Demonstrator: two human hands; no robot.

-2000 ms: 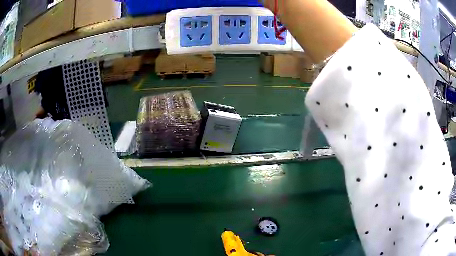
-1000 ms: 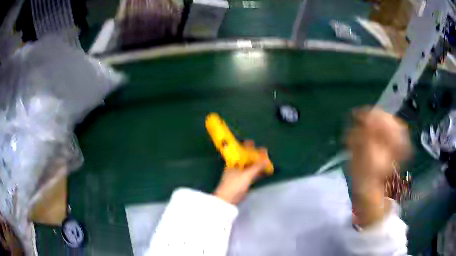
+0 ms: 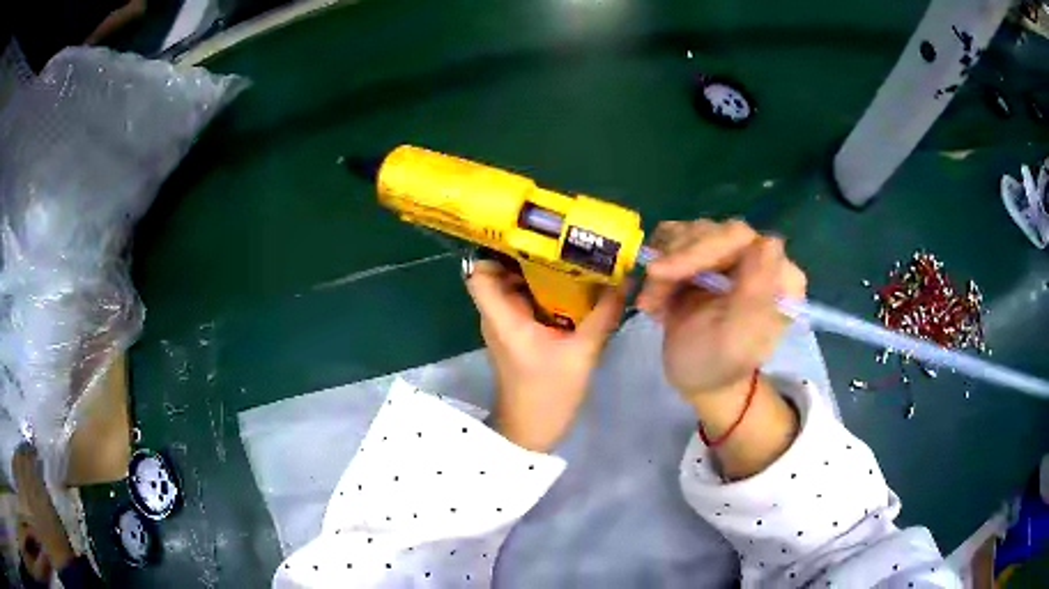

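My left hand (image 3: pixel 538 357) is closed round the handle of a yellow hot glue gun (image 3: pixel 460 198), whose dark nozzle points left. My right hand (image 3: pixel 727 308) pinches a long translucent glue stick (image 3: pixel 920 347) just behind the gun; its front end is in the back of the gun and its other end reaches the right edge. A black-rimmed round unit (image 3: pixel 726 101) lies on the green bench beyond. Two more round units, one of them here (image 3: pixel 153 483), lie at the lower left.
A pale mat (image 3: pixel 299 449) lies under my forearms. Red and silver leaded components (image 3: pixel 932 308) are heaped at right, near a grey post (image 3: pixel 909 109). A crinkled clear bag (image 3: pixel 92 207) and cardboard (image 3: pixel 101 428) are at left. Another person's hand (image 3: pixel 40 512) shows lower left.
The view has tilted down to the bench. My left hand has taken hold of the gun and lifted it nearer. My right hand, earlier raised high, now holds the glue stick at the gun's back.
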